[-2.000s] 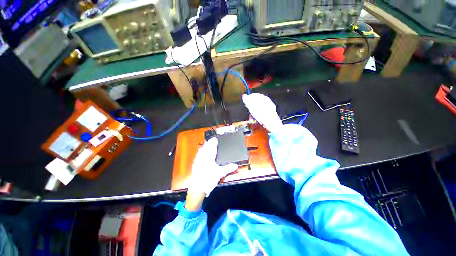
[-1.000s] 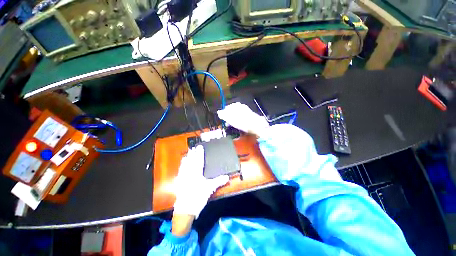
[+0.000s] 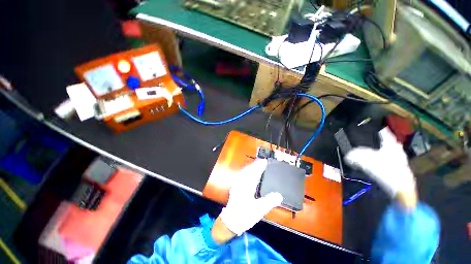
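Observation:
A dark square set-top box (image 3: 283, 183) lies flat on the orange test fixture (image 3: 323, 219), its far edge against the connectors (image 3: 284, 156). My gloved left hand (image 3: 248, 196) holds the box by its left side, with the thumb along the near edge. The blue Ethernet cable (image 3: 323, 116) loops down to the fixture's connectors. My gloved right hand (image 3: 385, 162) is blurred and raised over the bench right of the fixture, fingers apart, with nothing visible in it.
An orange meter case (image 3: 131, 93) with a lit button stands at left. A blue marker pen (image 3: 357, 195) lies right of the fixture, near dark boxes. A green shelf (image 3: 217, 38) holds a power strip (image 3: 294, 54) and oscilloscopes. A red-lined bin (image 3: 111, 206) is below left.
My right hand has left the cable end at the connectors and moved right. My left hand stays on the box. The meter's button has lit up since the earliest frame. The view has turned.

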